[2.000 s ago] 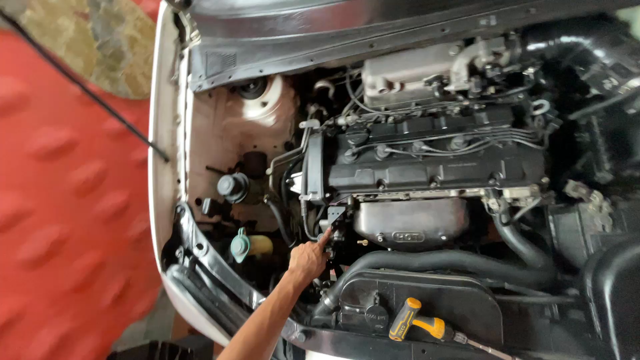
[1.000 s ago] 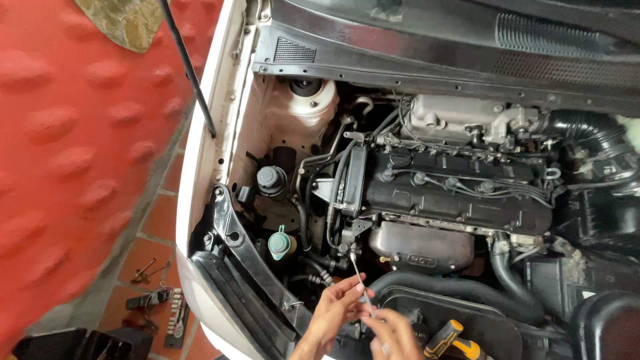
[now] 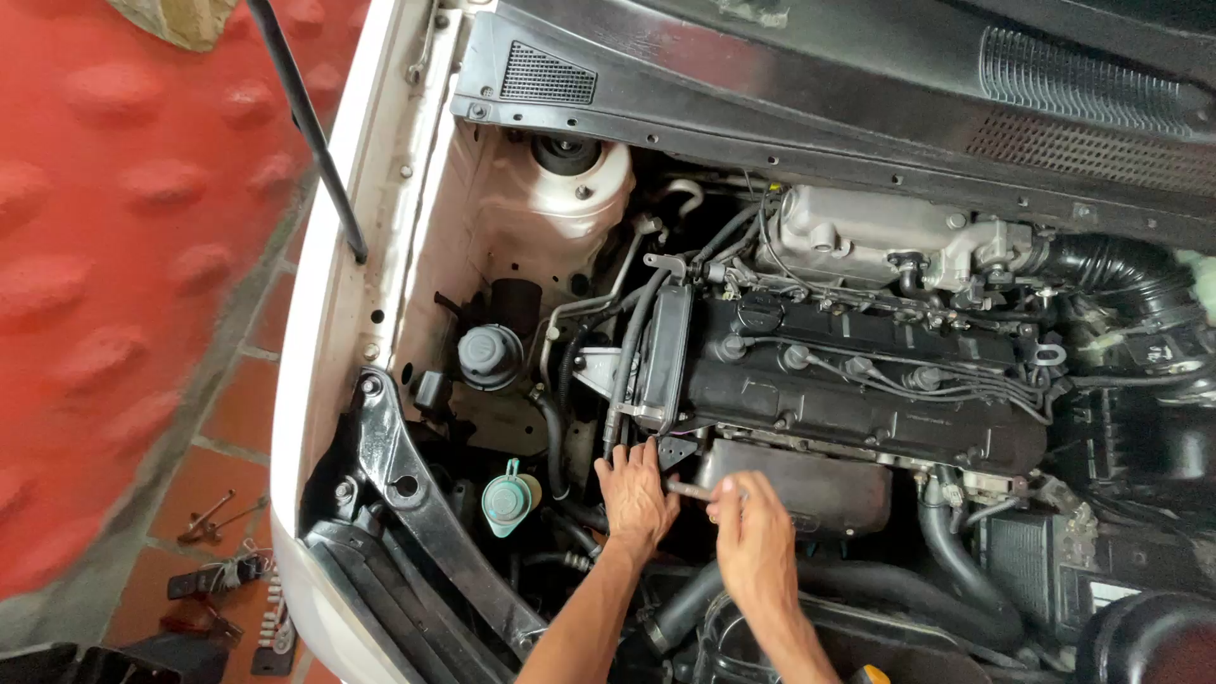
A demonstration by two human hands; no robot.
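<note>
In the engine bay, my left hand (image 3: 635, 494) reaches down at the front corner of the engine, below the timing cover (image 3: 657, 356). Its fingertips are partly hidden among the parts beside a dark metal bracket (image 3: 675, 452). My right hand (image 3: 755, 522) is closed on the end of a slim metal tool (image 3: 692, 490), whose far end lies by my left hand. The tool's exact kind cannot be told. Just right of the bracket is the exhaust manifold heat shield (image 3: 798, 484), partly behind my right hand. The black valve cover (image 3: 855, 408) lies above it.
A teal-capped reservoir (image 3: 507, 499) and a dark-capped reservoir (image 3: 490, 356) stand left of the engine. The hood prop rod (image 3: 309, 133) slants at the upper left. A thick radiator hose (image 3: 912, 598) runs below my hands. On the tiled floor lie a socket rail (image 3: 275, 617) and other tools.
Two seconds ago one hand pointed at the bracket area. One second ago both hands were together lower down with a slim tool; now they are higher, at the engine's corner. The view has shifted.
</note>
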